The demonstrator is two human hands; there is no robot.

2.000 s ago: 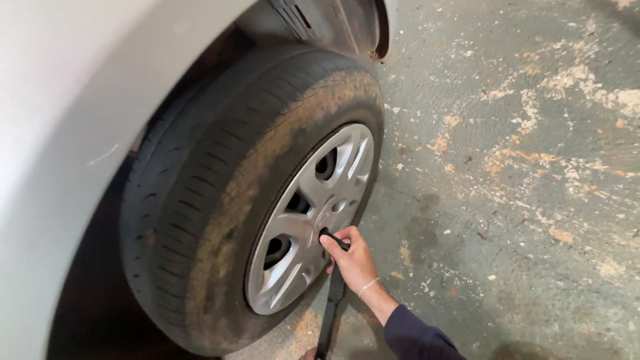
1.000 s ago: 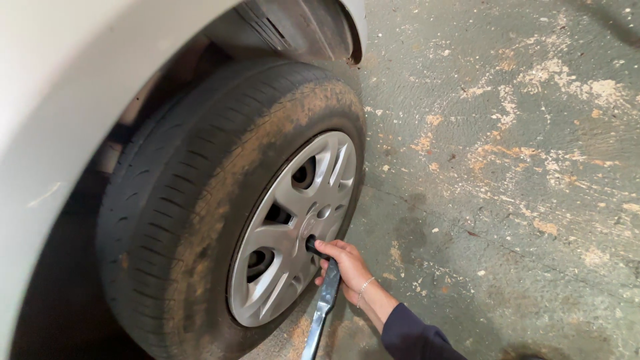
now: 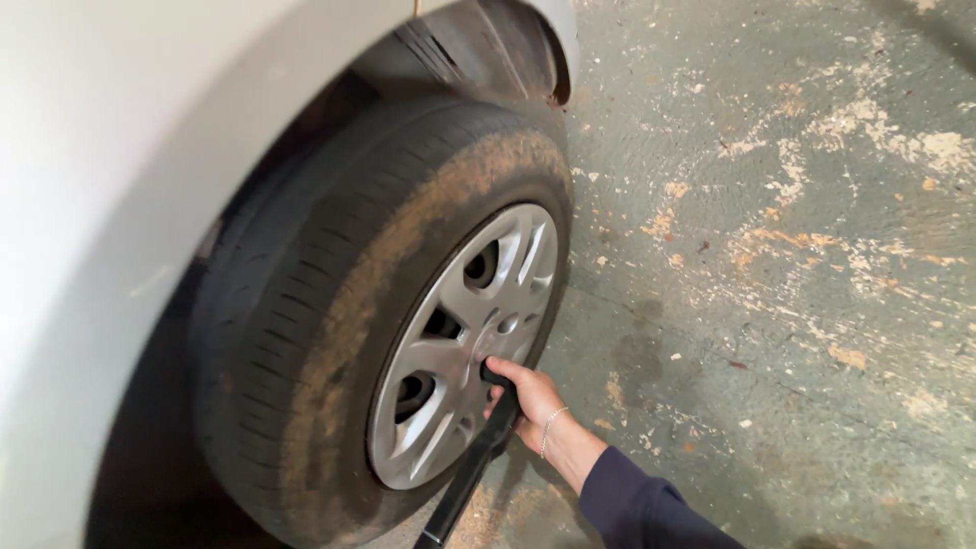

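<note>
My right hand (image 3: 530, 396), with a thin bracelet at the wrist and a dark blue sleeve, grips the head end of a long dark wrench (image 3: 469, 474) close to the centre of a silver wheel cover (image 3: 442, 358). The thumb rests on the black end of the tool, by the cover. From there the bar slopes down to the bottom edge of the view. Around the cover is a black tyre (image 3: 297, 313) with brown dirt on its sidewall. My left hand is not in view.
A pale car fender (image 3: 152, 152) arches over the tyre on the left, with a dark wheel-arch liner (image 3: 473, 53) above it. Worn green-grey concrete floor (image 3: 762, 305) with pale, flaking patches lies to the right.
The wrench bar has turned in its lighting, from dark to shiny and back to dark, and its lower end has shifted. My right hand stays at the wheel cover's centre.
</note>
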